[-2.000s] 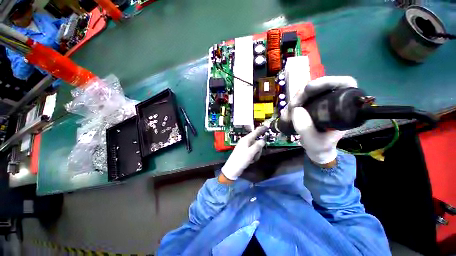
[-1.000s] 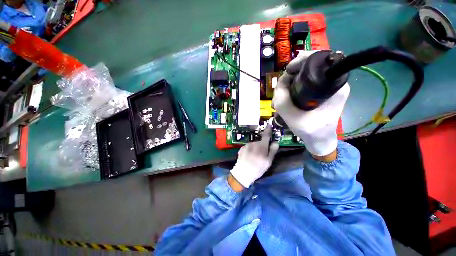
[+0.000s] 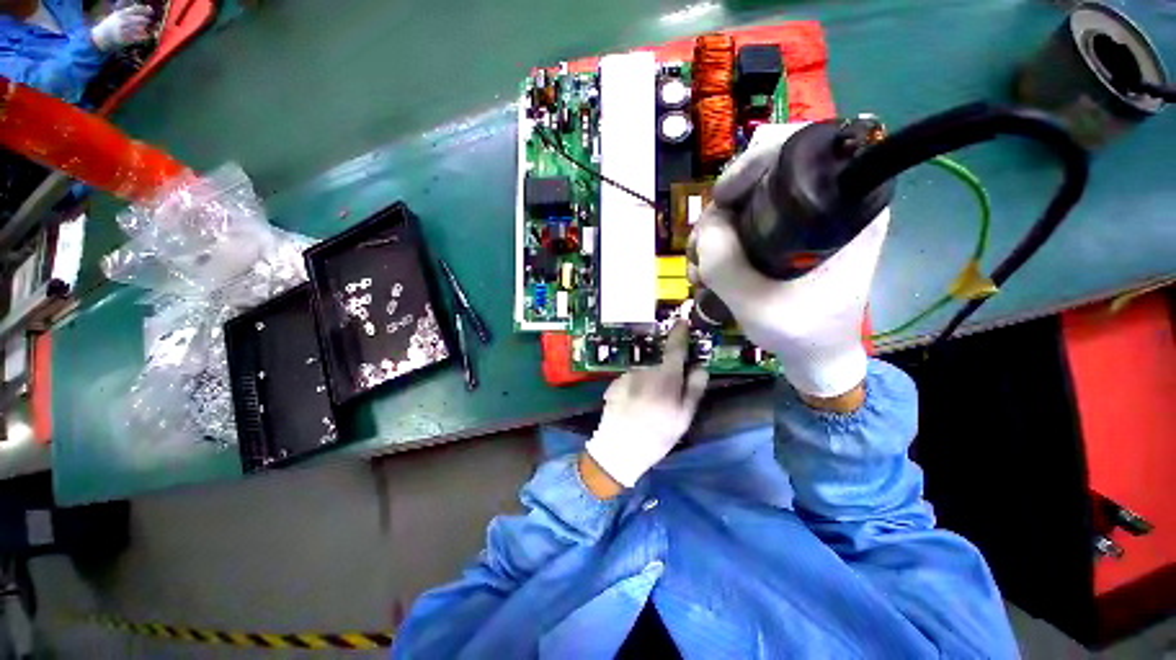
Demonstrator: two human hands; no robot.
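The green power supply board (image 3: 580, 168) lies component side up on the red board carrier (image 3: 810, 77). My right hand (image 3: 806, 290), in a white glove, is closed around the black electric screwdriver (image 3: 810, 194). The screwdriver is held over the board's near part; its bit is hidden by my hand. My left hand (image 3: 645, 410), gloved, reaches over the board's near edge, with its fingertips close to the screwdriver's lower end. Whether the fingertips hold something is too small to tell. A white heatsink (image 3: 628, 187) and orange coils (image 3: 716, 97) stand on the board.
The black parts tray (image 3: 286, 368) with small silvery parts is at left, beside clear plastic bags (image 3: 194, 258). Tweezers or pen-like tools (image 3: 464, 303) lie right of it. A metal can (image 3: 1064, 71) stands far right. Another worker's gloved hand (image 3: 123, 29) shows upper left.
The screwdriver has swung from slanted to more upright over the board since the oldest frame, its cable now arching up. Between the last two frames the hands barely moved; the view shifted slightly.
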